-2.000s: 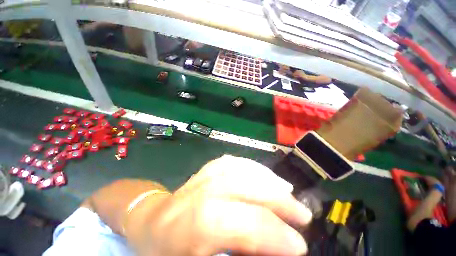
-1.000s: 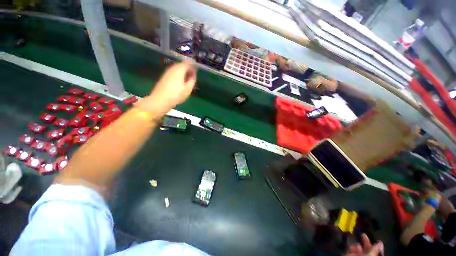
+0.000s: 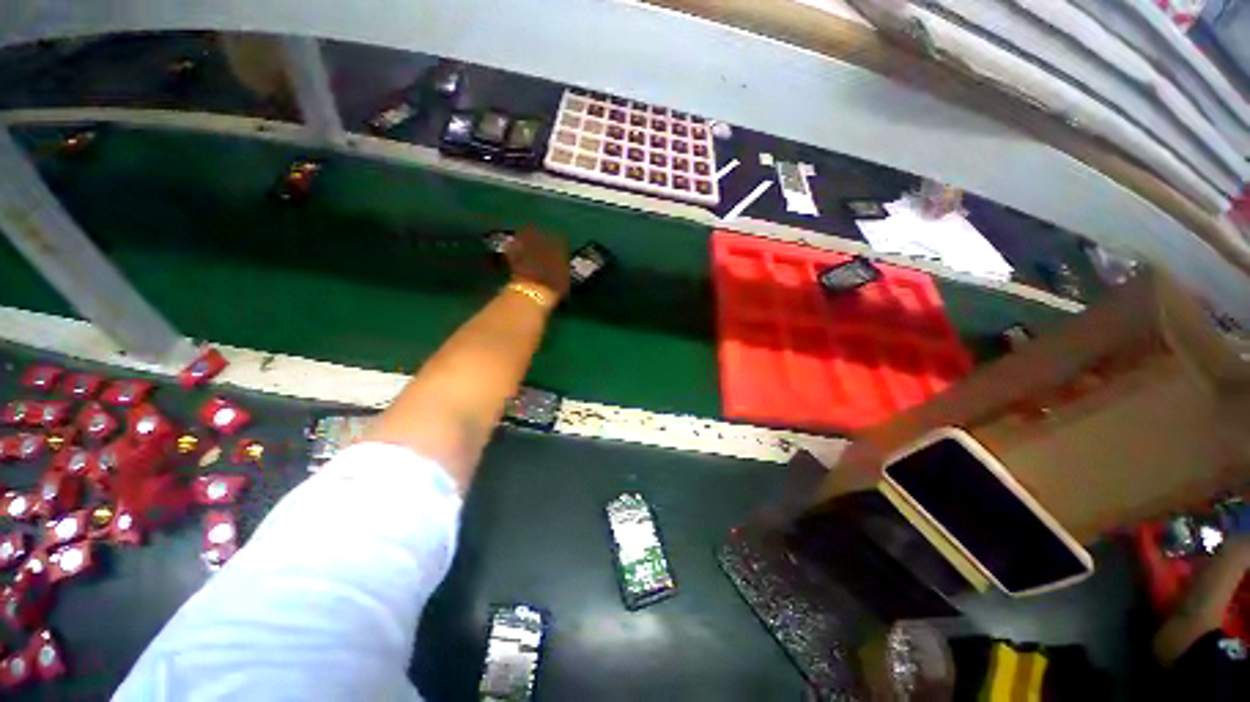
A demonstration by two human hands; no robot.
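My left hand [image 3: 536, 258], with a yellow bracelet at the wrist, reaches over the green conveyor. A small device [image 3: 502, 241] shows at its left edge and a dark device [image 3: 587, 263] lies just to its right. The fingers are dark and unclear, so a grip cannot be told. My right hand is not in view. On the bench lie a device board assembly [image 3: 639, 550] and another one [image 3: 514, 656] nearer to me. Two more lie by the rail, one [image 3: 532, 407] beside my forearm and one [image 3: 333, 439] partly hidden by my sleeve.
Many red components [image 3: 130, 466] lie at left. A red compartment tray [image 3: 836, 336] holds one device. At right are a cardboard box [image 3: 1097, 412], a smartphone [image 3: 987, 510], a dark speckled mat [image 3: 775, 603] and a yellow block [image 3: 1014, 672]. Another person's arm [image 3: 1206, 617] shows at the right edge.
My left hand passed from close in front of me to the rail, then out over the conveyor. My right-hand fingers, seen low at right a second ago, are gone. The view has shifted.
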